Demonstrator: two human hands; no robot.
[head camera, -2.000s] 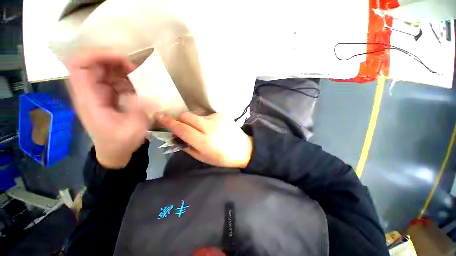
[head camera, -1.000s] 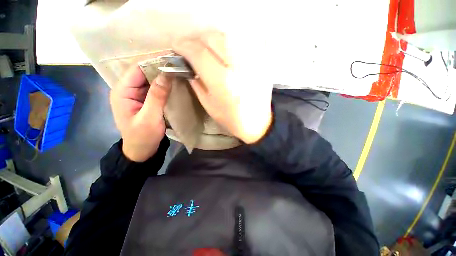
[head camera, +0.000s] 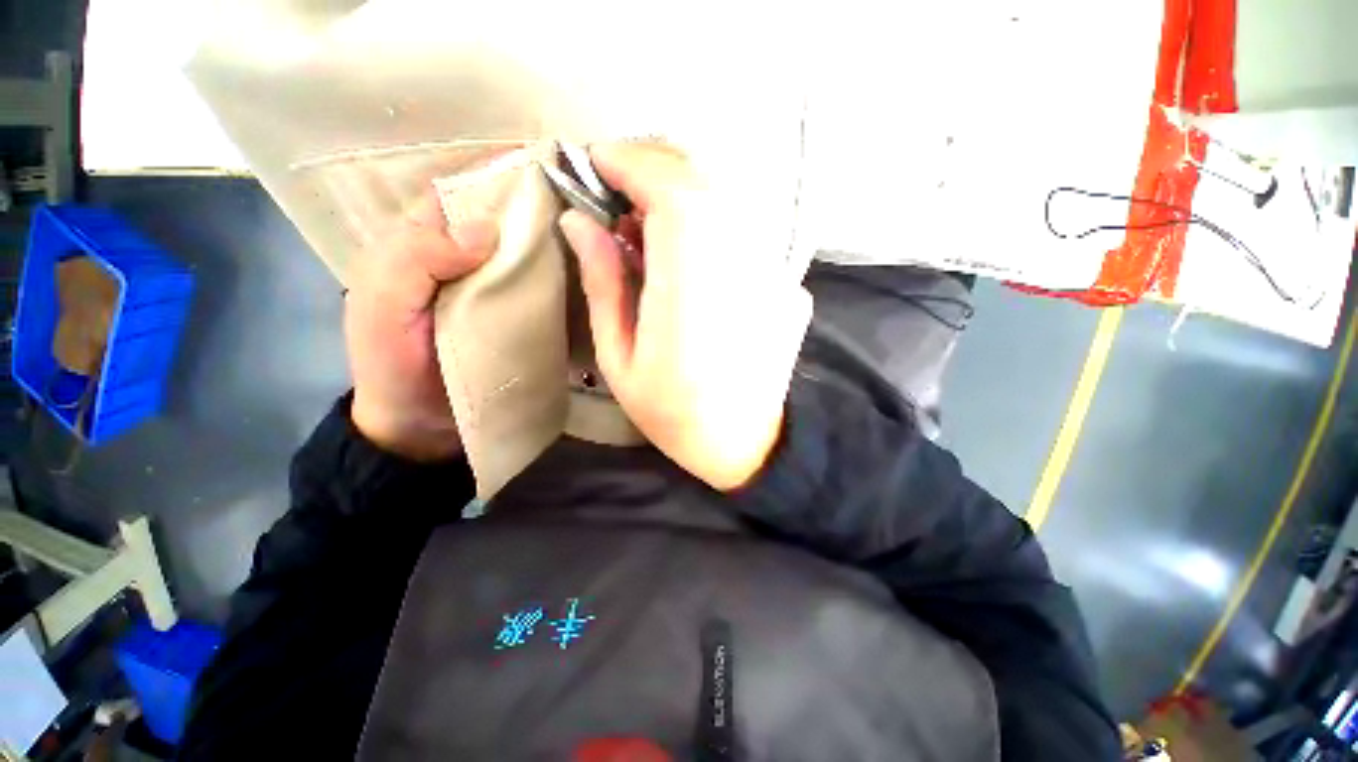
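Observation:
A beige bag body (head camera: 358, 112) lies over the white table edge and towards my lap. A smaller beige flap with a pointed lower corner (head camera: 507, 365) is lifted from it; a faint stitch line shows on it. My left hand (head camera: 405, 320) grips the flap's left edge between thumb and fingers. My right hand (head camera: 670, 290) holds small metal thread snips (head camera: 584, 182), their points at the flap's top edge by the seam. A tiny dark dot, perhaps a snap (head camera: 588, 380), shows below my right hand.
Red tape (head camera: 1144, 246) edges the white table (head camera: 953, 134) at right, with a black cord (head camera: 1124, 223) over it. A blue crate (head camera: 149, 320) holding a brown piece stands on the grey floor at left. A dark apron (head camera: 655, 625) covers my lap.
The flap now hangs longer and flatter below my left hand. My right hand has turned, and the snips have swung from level to steeply slanted, points up.

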